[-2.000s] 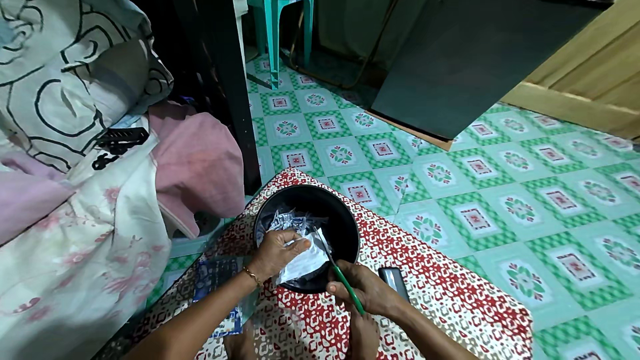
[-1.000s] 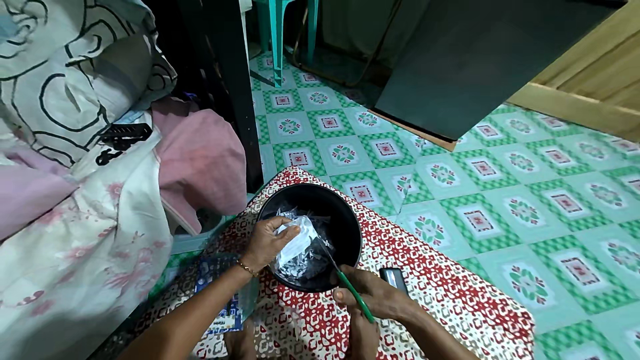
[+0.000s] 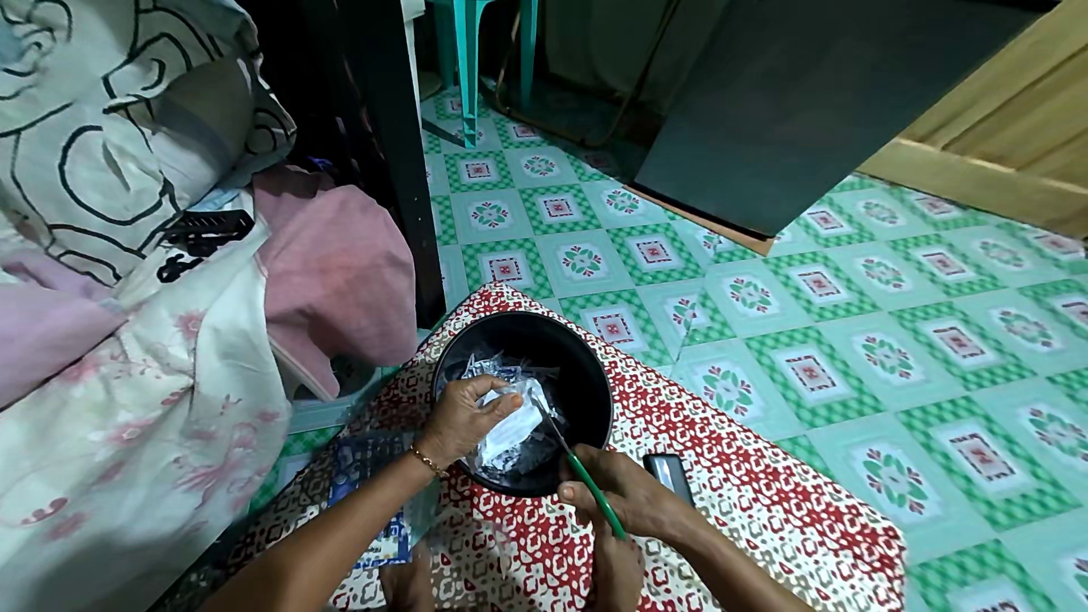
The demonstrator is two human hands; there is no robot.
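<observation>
My left hand [image 3: 466, 418], with a bracelet at the wrist, pinches a white sheet, paper or plastic [image 3: 514, 425], over a round black bowl [image 3: 601, 382]. In my right hand [image 3: 619, 491] is a green-handled cutting tool [image 3: 595, 489], seemingly scissors, its metal blades pointing up-left and meeting the sheet's right edge. Cut clear and silvery plastic scraps [image 3: 501, 370] lie inside the bowl beneath the hands. Whether the blades are apart cannot be made out. The bowl rests on a red and white patterned cloth [image 3: 748, 476], between the person's feet.
Blue printed plastic packaging [image 3: 391, 544] lies left of the bowl, a small black device [image 3: 669, 476] right of it. Bedding [image 3: 127, 408] with a black hair clip [image 3: 212, 229] is at left. Beyond are a teal stool [image 3: 467, 76], a dark leaning panel [image 3: 782, 110] and tiled-pattern flooring [image 3: 884, 357].
The white sheet has shifted in my left hand and its angle differs. The green-handled tool has moved against it, from lower down a second ago. Both hands stay over the bowl.
</observation>
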